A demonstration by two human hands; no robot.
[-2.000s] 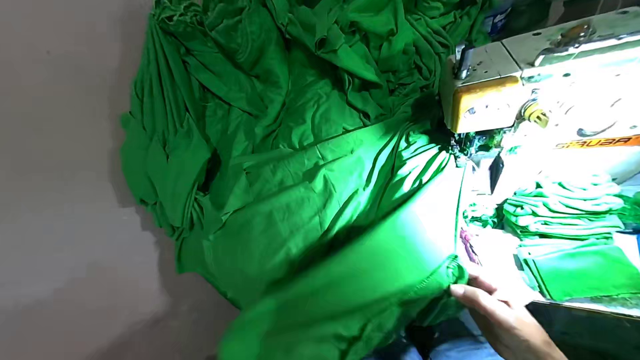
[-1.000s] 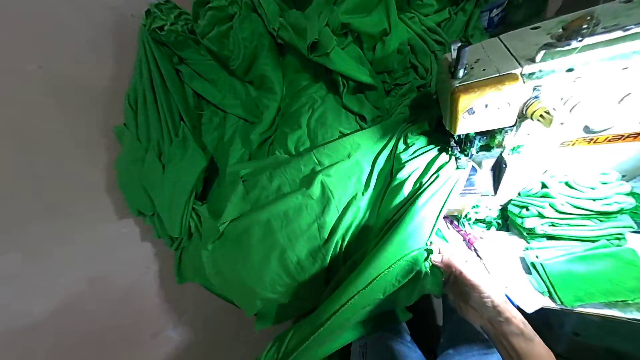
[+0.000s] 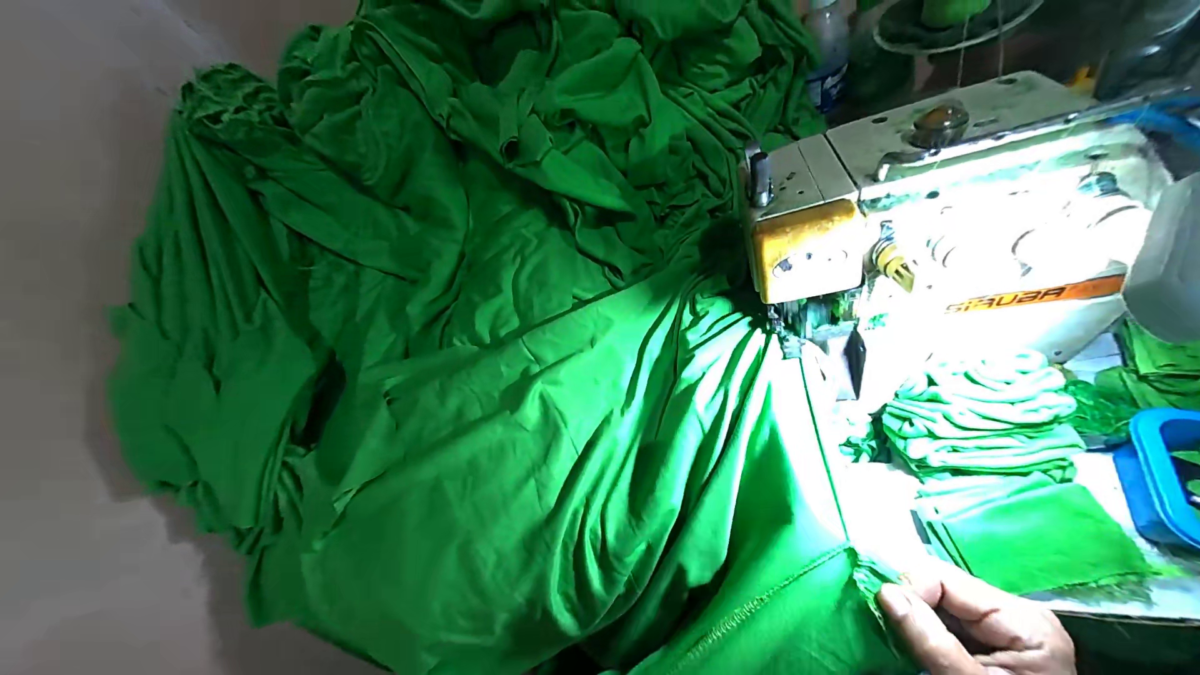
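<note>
Green fabric [image 3: 469,469] lies gathered in a large heap and runs under the presser foot area of a Siruba sewing machine [image 3: 994,225]. At the lower right, my right hand [image 3: 984,619] pinches the frayed corner of the fabric between thumb and fingers, beside a stitched seam [image 3: 750,609]. The cloth edge stretches from that corner up to the needle area [image 3: 787,328], where fine detail is lost in shadow and glare. My left hand is not visible.
Right of the needle, folded pale green cloths [image 3: 984,422] are stacked behind flat green pieces [image 3: 1041,534] on the machine table. A blue plastic container [image 3: 1148,478] stands at the right edge. A bottle [image 3: 828,56] and a thread cone [image 3: 954,9] are behind the machine.
The fabric swinging low in the earliest frame has settled. My right hand, at the cloth's edge throughout, now pinches its corner. The view has shifted, showing more of the table's right side.
</note>
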